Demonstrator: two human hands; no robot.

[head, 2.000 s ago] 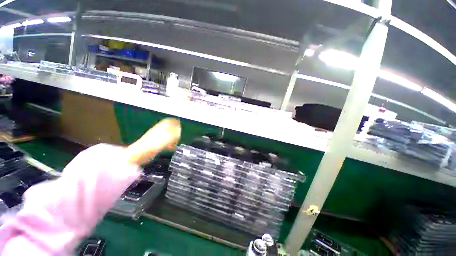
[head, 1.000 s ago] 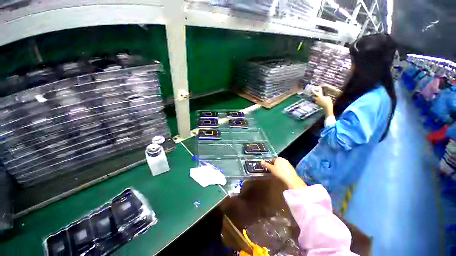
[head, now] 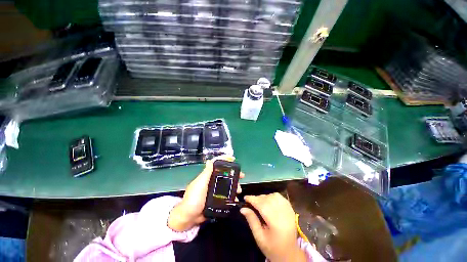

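Observation:
My left hand [head: 193,200] holds a black handset housing [head: 223,188] upright above my lap, its front with the pale outlined rectangle facing me. My right hand [head: 272,221] is at the housing's lower right, fingers closed on a thin dark tool [head: 240,201], possibly tweezers, its tip at the housing's side. The four-pocket blister tray [head: 177,145] with black covers lies on the bench just beyond. Another black handset housing [head: 82,155] lies on the bench at the left.
A clear blister tray [head: 327,134] with several handsets lies at right, near a white wipe [head: 293,146]. A white bottle [head: 252,104] stands by the post [head: 309,47]. Stacked trays [head: 205,41] stand behind. A scrap box [head: 358,225] is below the bench; blue sleeves show at right.
The view has swung back from the right to the bench centre. My right hand has left the right tray, where one front handset is gone; both hands are now at a handset above the lap.

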